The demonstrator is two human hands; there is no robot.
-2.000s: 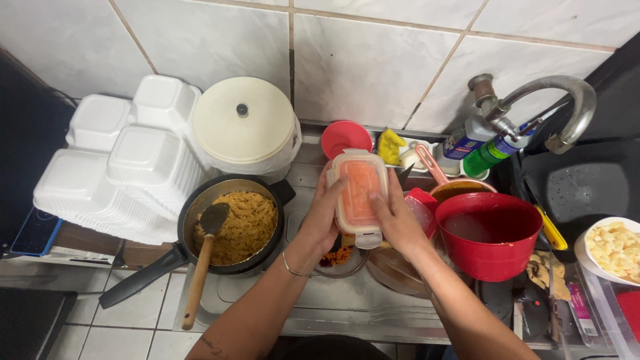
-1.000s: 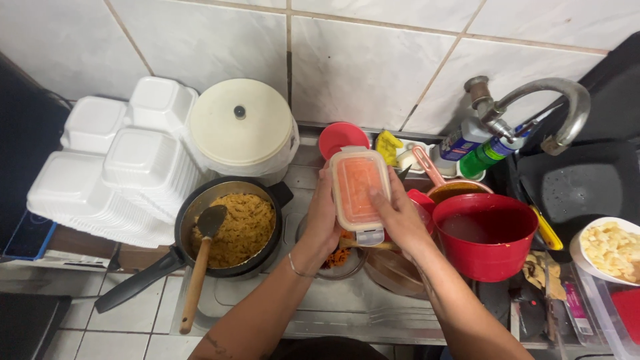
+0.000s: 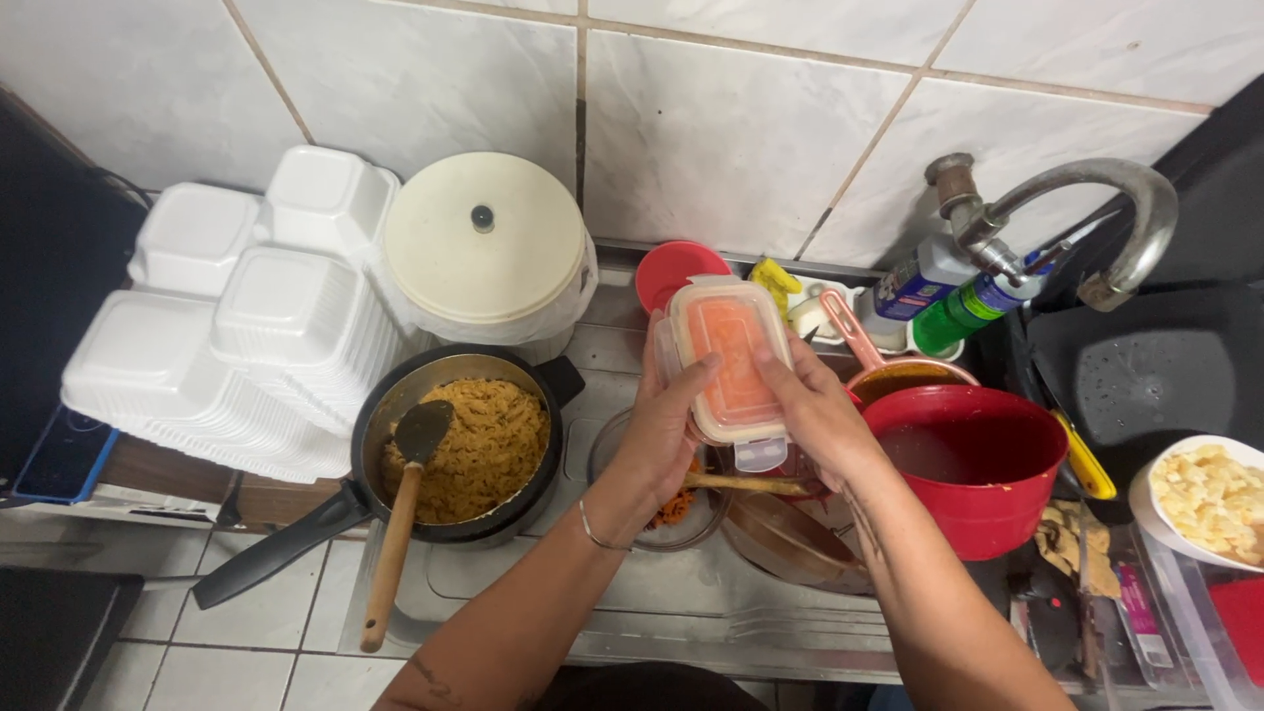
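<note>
Between my left hand (image 3: 667,405) and my right hand (image 3: 815,405) is a clear plastic food container (image 3: 733,360) with a latched lid and orange contents, held above the sink. My fingers grip its two long sides, thumbs over the lid. One clip at its near end hangs loose, and a side flap stands out by my left hand. Below lie a glass bowl (image 3: 703,523) with shredded orange food and a wooden utensil (image 3: 746,483), partly hidden by my hands. Left of them, a black pan (image 3: 474,474) holds brownish-yellow food and a wooden-handled spoon (image 3: 395,553).
White foam boxes (image 3: 286,306) are stacked at left beside a lidded round pot (image 3: 484,247). At right stand a red pot (image 3: 973,464), a pink-handled strainer or pan (image 3: 869,346), bottles (image 3: 968,311), a faucet (image 3: 1126,188) and a white bowl (image 3: 1210,504) of pale pieces.
The container has tilted a little in my hands, and its near-end clip now hangs down more plainly. Both hands stay on it.
</note>
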